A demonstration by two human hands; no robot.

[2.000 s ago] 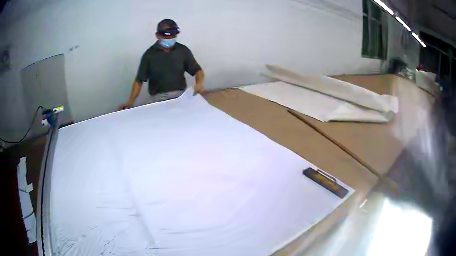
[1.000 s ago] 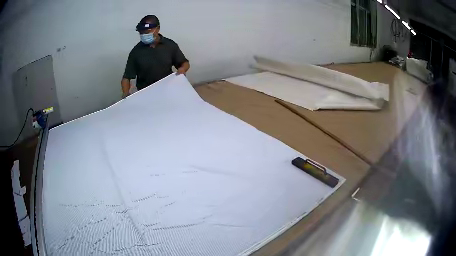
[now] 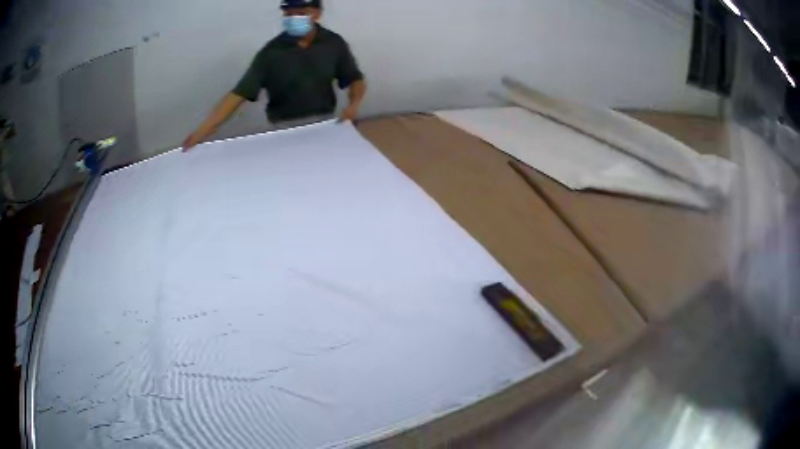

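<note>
A large white fabric ply covers the near and left part of the table, with fine stripes and small wrinkles toward the front. A dark weight bar with yellowish marks lies on its right corner. The long silver cutter track runs along the left edge of the fabric. A small blue-and-white machine with a black cord sits at the far end of the track. Neither of my hands is in the picture.
A person in a dark shirt and mask stands at the far edge, both hands at the fabric's edge. Brown paper extends right, with a narrow strip and folded off-white material on it. A blurred, glossy area fills the lower right.
The other person's hands are lower and farther apart, and the raised far corner of the fabric has come down. The view has shifted, and the weight bar now appears lower and turned more steeply.
</note>
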